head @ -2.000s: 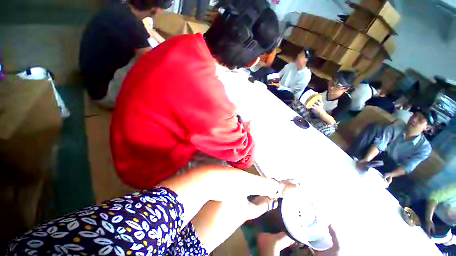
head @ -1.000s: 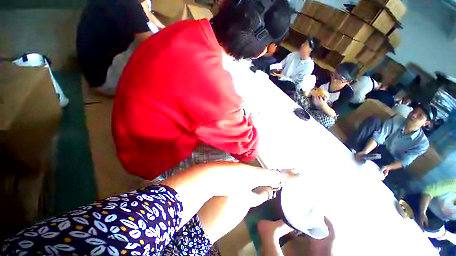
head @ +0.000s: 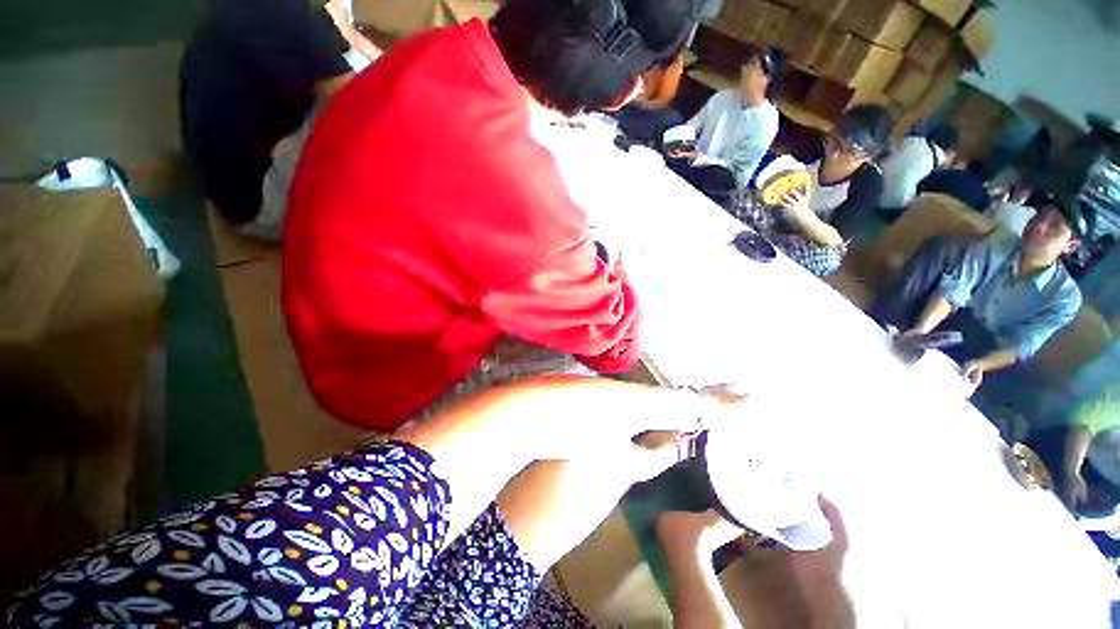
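Note:
A white bowl (head: 764,489) is held tilted over the near table edge, its face washed out by glare. Two bare forearms reach it from patterned sleeves at lower left, with bands at the wrists. My left hand (head: 722,399) is at the bowl's upper left rim, its fingertips faint in the glare. My right hand (head: 667,450) is just below it at the left rim, its fingers mostly hidden. Another pair of bare forearms enters from the bottom, and a hand (head: 832,526) touches the bowl's lower right edge. Whose these are is hard to tell.
The white table (head: 700,301) runs diagonally, with a dark disc (head: 754,247) and a gold-brown disc (head: 1026,466) on it. A person in red (head: 430,234) sits close on the left. Others sit opposite. Cardboard boxes (head: 74,307) stand at left and behind.
The bowl and the hands at it have shifted up and slightly right in view, along with much of the scene. A person opposite again shows a yellow-faced round piece.

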